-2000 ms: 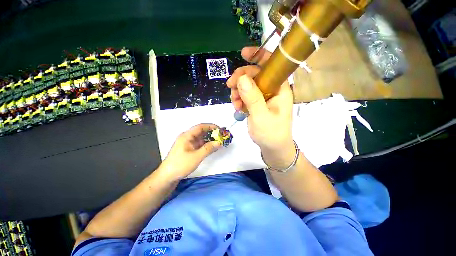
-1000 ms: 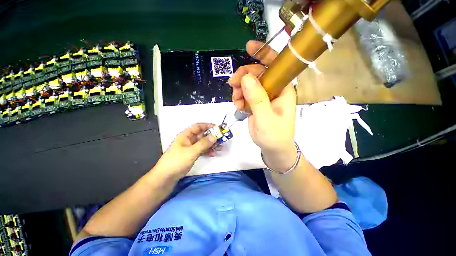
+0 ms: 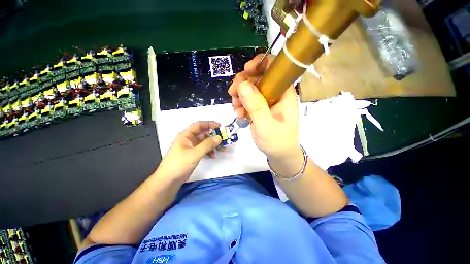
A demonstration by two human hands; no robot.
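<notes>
My left hand (image 3: 191, 145) holds a small circuit board (image 3: 225, 136) with yellow, white and dark parts between thumb and fingers, above the white paper (image 3: 206, 167). My right hand (image 3: 268, 111) is closed around the lower part of a gold-brown glue dispenser (image 3: 304, 44) with white ties around it. The dispenser is tilted, its top towards the upper right. Its pale grey nozzle (image 3: 240, 123) points down at the board, with the tip at or very near the parts; contact cannot be told. A thin dark rod runs beside the dispenser near my right fingers.
Rows of boards (image 3: 67, 93) lie on the black sheet (image 3: 77, 170) at left. A black printed panel (image 3: 180, 82) lies beyond the paper. Torn white strips (image 3: 340, 129), brown cardboard (image 3: 335, 77) and a clear plastic bag (image 3: 389, 46) are at right. Loose boards (image 3: 252, 15) lie at the top.
The board in my left hand has turned since the earliest frame. The nozzle has come closer to the board's parts. My right hand and the dispenser have shifted slightly left in the picture.
</notes>
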